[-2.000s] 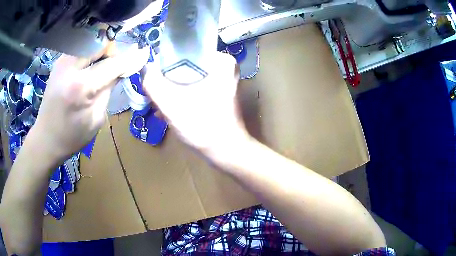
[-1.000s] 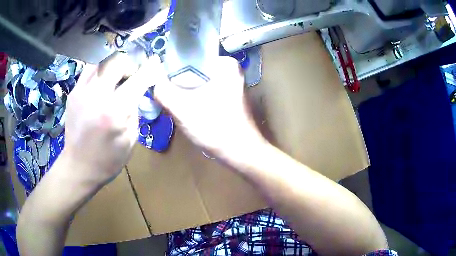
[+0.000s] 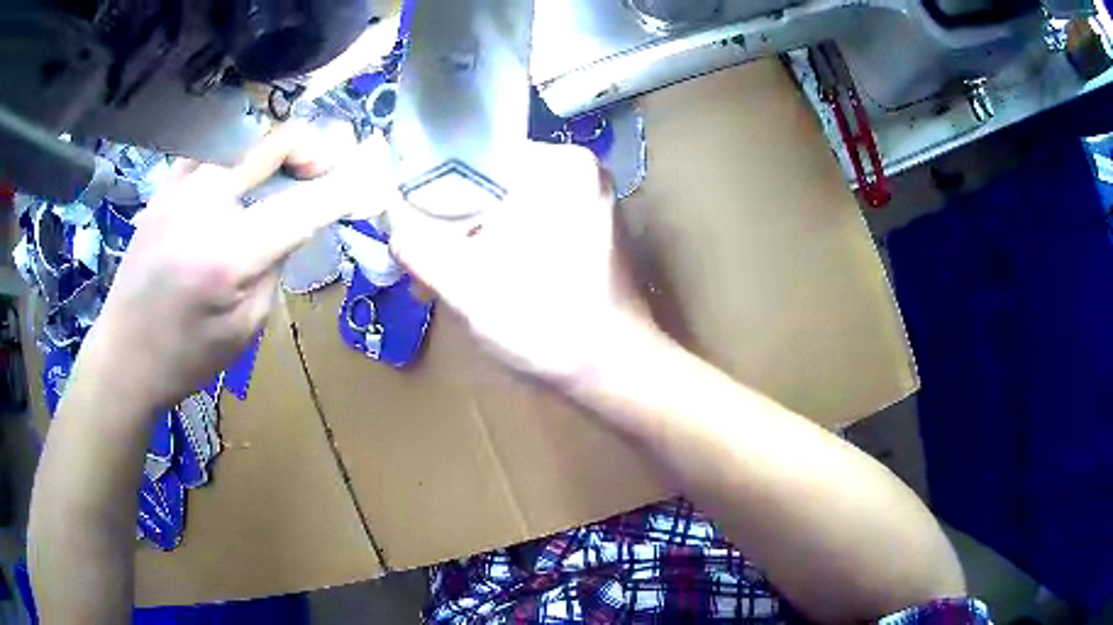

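Note:
A blue key-ring pouch (image 3: 405, 327) with a metal ring lies on the cardboard below the machine head (image 3: 464, 92). A pale curved piece (image 3: 370, 253) touches its top. A grey panel (image 3: 314, 266) shows beside my left hand (image 3: 201, 275). My left hand's fingers reach right, close to the machine head; glare hides whether they pinch anything. My right hand (image 3: 525, 256) is just below the machine head, which covers part of it; its grip is hidden. The needle area is not visible. Another blue and grey pouch (image 3: 627, 149) lies right of my right hand.
Pale strips (image 3: 79, 244) are heaped at upper left. Stacked blue panels (image 3: 161, 503) lie below, partly behind my left forearm. Brown cardboard (image 3: 757, 269) covers the table. A red-handled tool (image 3: 864, 159) hangs at its right edge by the white machine body (image 3: 732, 55). Blue cloth (image 3: 1013, 366) is at right.
Since one second ago my left hand has moved left, uncovering the grey panel and the lower stacked panels. My right hand has stayed by the machine head. The view has shifted slightly.

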